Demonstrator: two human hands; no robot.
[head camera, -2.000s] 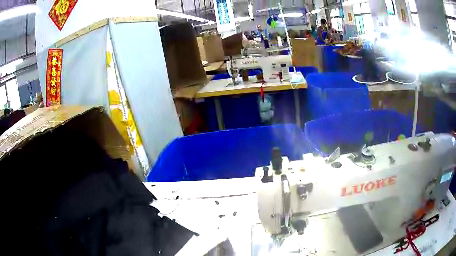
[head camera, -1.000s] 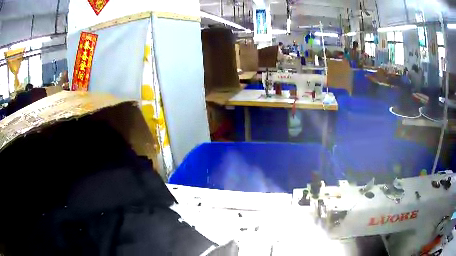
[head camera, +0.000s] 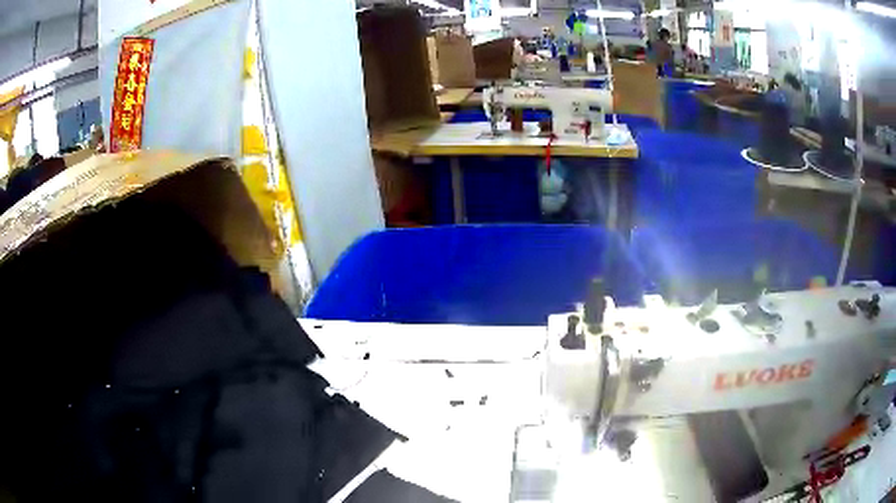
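Neither of my hands is in the picture. A large heap of black fabric pieces fills the lower left, inside a brown cardboard box. The edge of a black piece lies at the bottom edge of the view, beside the heap. A white sewing machine with red lettering stands at the right. Bright glare covers its needle area, so what lies there cannot be told. A dark flat rectangular object lies under the machine arm.
The white tabletop carries small black scraps. Red cord lies at the lower right. A large blue bin stands behind the table, with another sewing machine on a table beyond. A grey-blue partition stands at the left back.
The view has swung right and then partly back left, and tilted. The black piece at the bottom edge now shows where a pale patch was a second ago.
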